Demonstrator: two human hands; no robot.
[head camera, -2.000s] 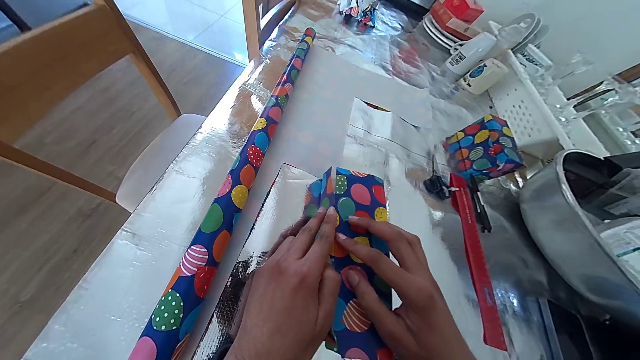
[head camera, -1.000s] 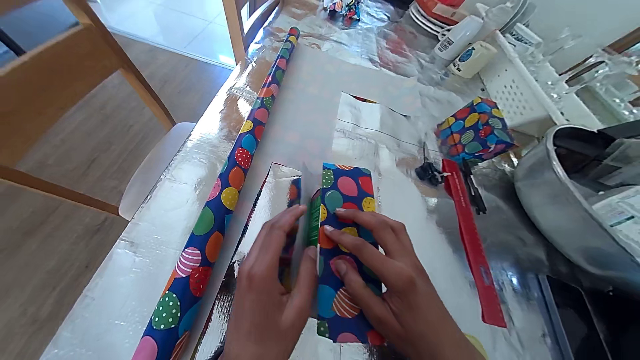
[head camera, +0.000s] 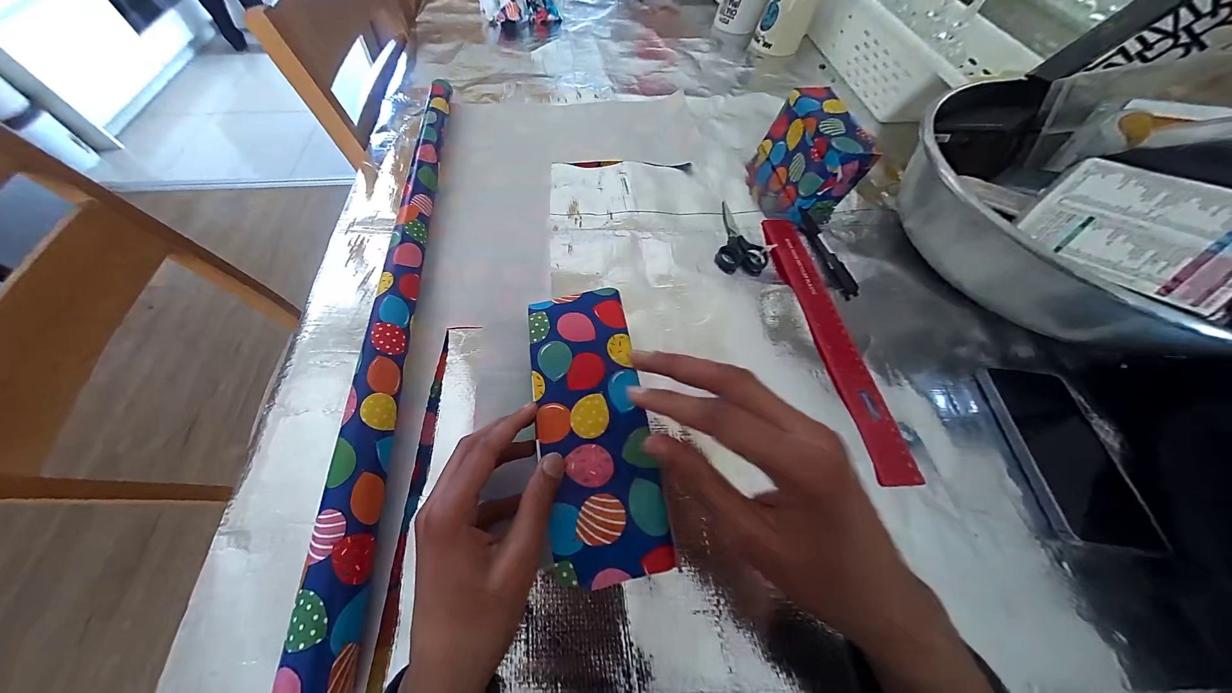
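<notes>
A flat rectangular piece covered in balloon-print wrapping paper (head camera: 592, 438) lies in front of me, its long side pointing away. My left hand (head camera: 491, 529) has its thumb and fingers at the piece's left edge. Along the right edge, my right hand (head camera: 760, 472) rests spread fingertips against the paper. A long roll of the same wrapping paper (head camera: 385, 385) lies to the left. Between roll and piece, a narrow strip of paper (head camera: 448, 385) shows its pale back. Whether anything is inside the flat piece cannot be seen.
Black-handled scissors (head camera: 741, 252), a red ruler (head camera: 842, 356) and a black pen (head camera: 830, 258) lie to the right. Behind them stands a balloon-print wrapped box (head camera: 811, 154). A large metal pot (head camera: 929, 226) and a phone (head camera: 1073, 457) are at the right edge. Wooden chairs (head camera: 87, 327) stand left.
The gap at the piece's left side, where green showed, is no longer visible; balloon print covers the top. My right fingers have moved from on top of it to its right edge. The view has shifted.
</notes>
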